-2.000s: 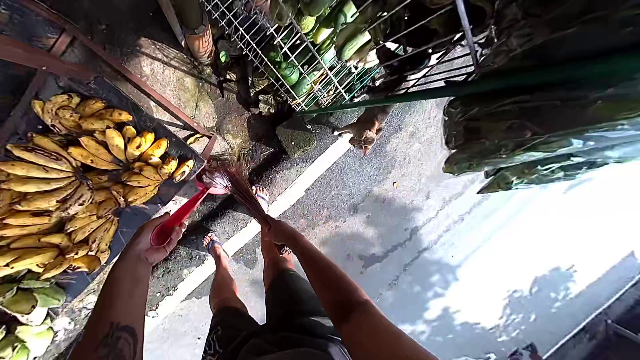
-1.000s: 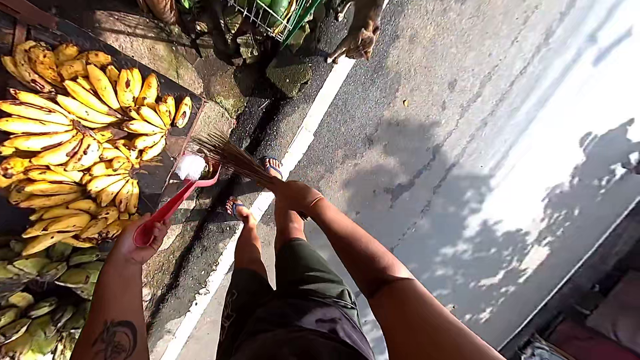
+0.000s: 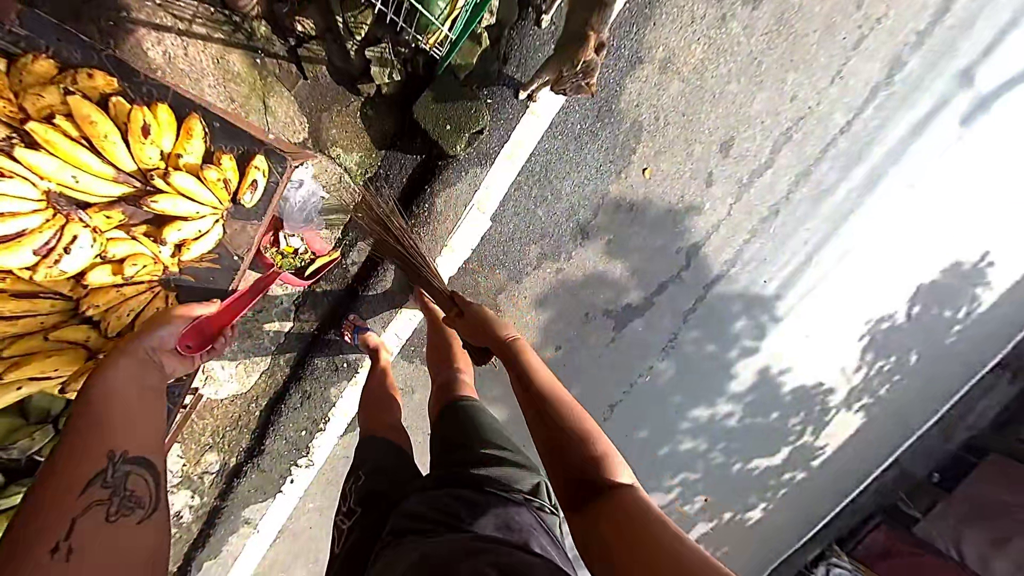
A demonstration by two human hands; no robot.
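My left hand [image 3: 186,334] grips the handle of a red plastic dustpan [image 3: 232,314], held beside the banana table. In the dustpan's pan lie green and brown scraps, a yellowish piece and a crumpled clear plastic bag [image 3: 302,200] that sticks up past its rim. My right hand [image 3: 474,322] is closed around a stick broom [image 3: 400,240] near its butt end. The broom's bristle tips point up and left, just right of the plastic bag. Ripe yellow bananas [image 3: 104,192] lie in bunches on a dark table to the left.
A stone block [image 3: 450,116] lies by the roadside below a green-edged wire rack [image 3: 428,24]. A brown animal, perhaps a dog [image 3: 576,60], is at the top by the white road line [image 3: 504,176]. Asphalt [image 3: 680,160] stretches right. Green produce [image 3: 28,436] is at lower left.
The view has shifted strongly. The dustpan, reddish and partly hidden two seconds ago, now shows its scraps and plastic bag plainly. Both hands keep hold of their tools.
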